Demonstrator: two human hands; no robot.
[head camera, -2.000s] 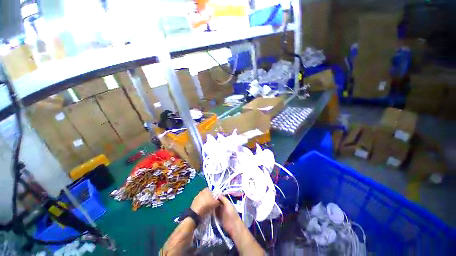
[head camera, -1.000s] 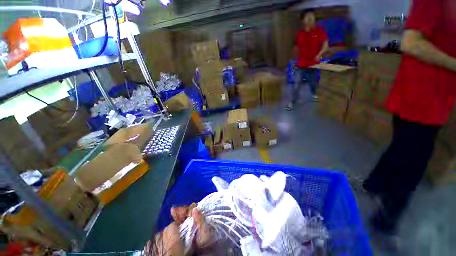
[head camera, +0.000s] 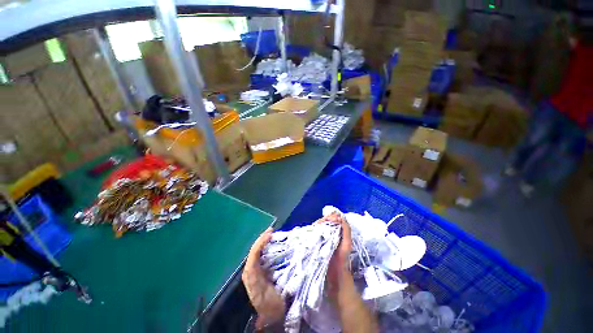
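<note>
My left hand (head camera: 261, 279) and my right hand (head camera: 341, 266) hold a bundle of white cords (head camera: 302, 260) between them, with the cord ends towards me. White lamp bases (head camera: 383, 250) lie at the far right side of the bundle, over the blue plastic crate (head camera: 455, 237). More white wired bases (head camera: 422, 309) lie lower in the crate. Both hands are bare and press on the bundle from its two sides. Some fingertips are hidden by the cords.
A pile of small wired parts (head camera: 146, 195) lies on the green bench (head camera: 188, 266). Open cartons (head camera: 276, 136), a parts tray (head camera: 326, 128) and a metal upright (head camera: 192, 91) stand further back. A screwdriver (head camera: 39, 253) is at left. A person in red (head camera: 577, 81) is at far right.
The bundle has moved from above the bench to the crate. My hands now hold the cords from both sides. The view swung right, then partly back left.
</note>
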